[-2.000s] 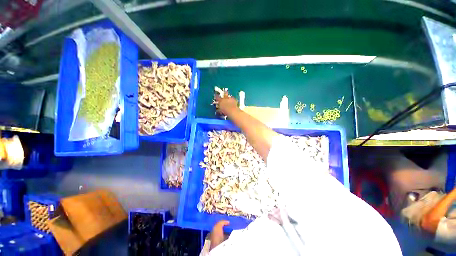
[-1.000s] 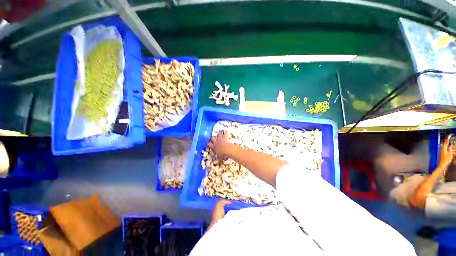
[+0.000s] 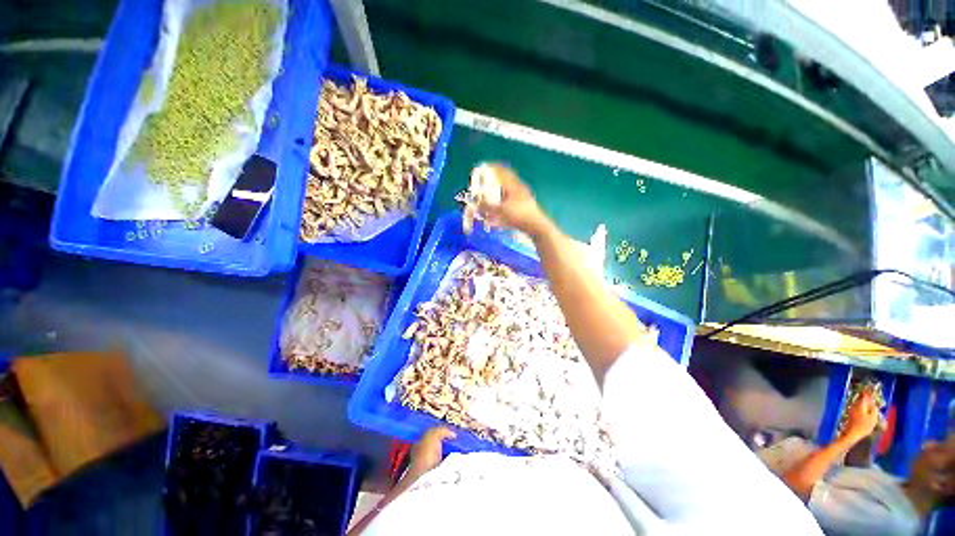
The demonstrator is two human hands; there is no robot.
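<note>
A large blue parts tray (image 3: 379, 410) with a white liner holds a heap of beige moulded parts (image 3: 445, 366) and sits tilted in front of me. My right hand (image 3: 505, 199) is above the tray's far left corner, closed on several pale beige parts that hang below the fingers; their number is unclear. My left hand (image 3: 429, 448) is at the tray's near rim, with the thumb on the rim and the other fingers mostly hidden. A work board's white post (image 3: 598, 246) shows beside my right forearm, which hides the rest of the board.
Left stand a blue tray (image 3: 71, 218) of yellow-green rings with a flat black rectangle (image 3: 244, 197), and a blue tray (image 3: 445, 115) of beige parts. Loose rings (image 3: 664, 275) lie on the green bench. A carton (image 3: 84, 408) and dark-parts crates (image 3: 215, 461) stand lower left. Another person's arm (image 3: 838, 450) shows right.
My right hand has moved from inside the large tray up to its far left corner, now holding parts. The view has turned and shifted. My left hand remains at the near rim.
</note>
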